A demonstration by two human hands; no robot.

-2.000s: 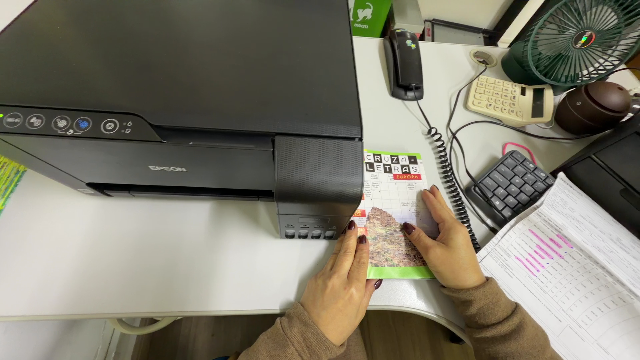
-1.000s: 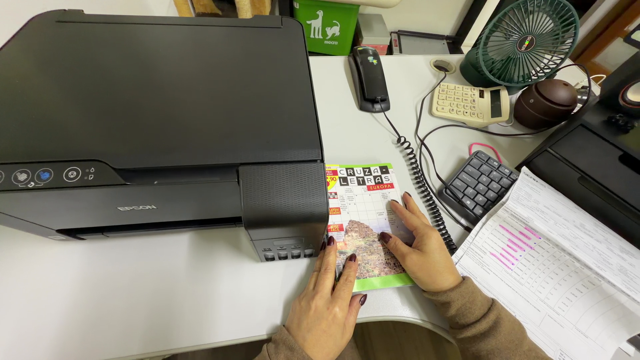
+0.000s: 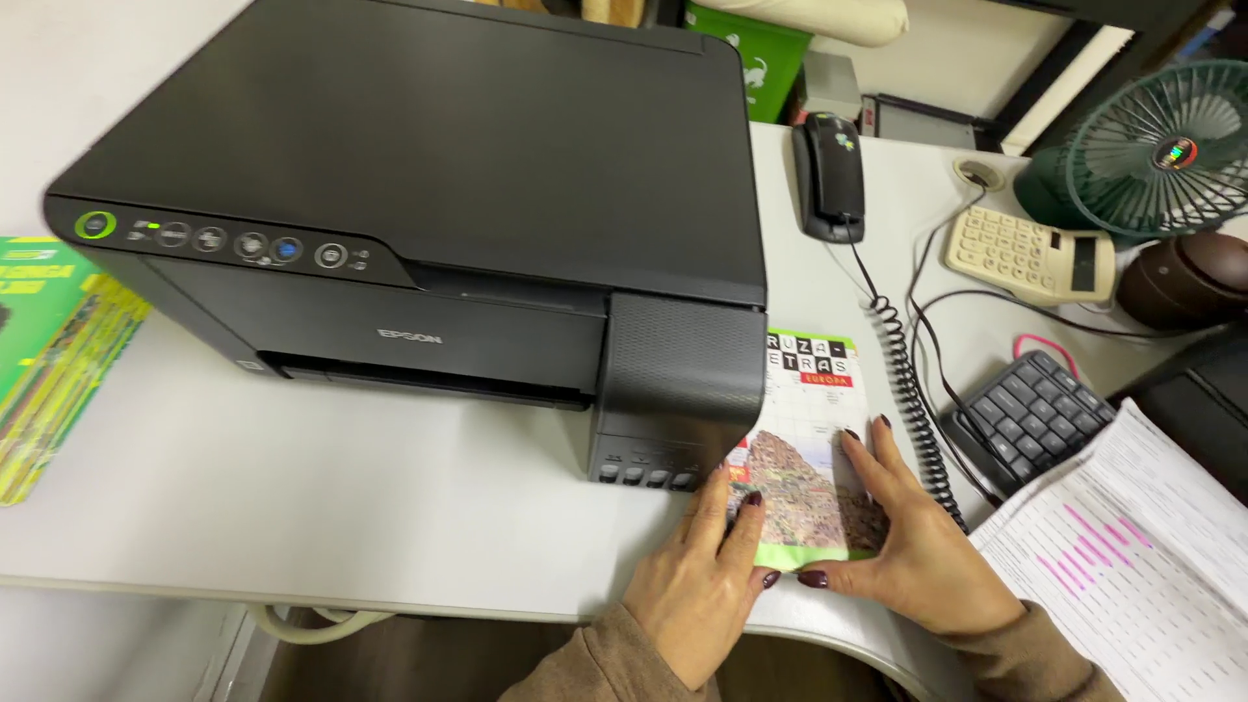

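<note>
A crossword magazine (image 3: 799, 478) with a rocky town photo on its cover lies on the white desk, right beside the black Epson printer (image 3: 487, 331). The printer hides part of its left side. My left hand (image 3: 697, 575) rests at the magazine's lower left edge, fingertips near the printer's ink tank corner. My right hand (image 3: 916, 546) touches its right edge, with the thumb at the lower green border. Both hands have fingers apart, and neither is closed around the magazine.
Right of the magazine are a coiled cord (image 3: 907, 390), a black telephone handset (image 3: 829, 175), a calculator (image 3: 1024, 253), a small keyboard (image 3: 1033, 414), printed papers (image 3: 1121, 565) and a green fan (image 3: 1170, 151). A stack of magazines (image 3: 58, 361) lies at the far left.
My right thumb has moved from the magazine's cover down to its bottom edge, and the right fingers now lie along the right edge. The view has shifted.
</note>
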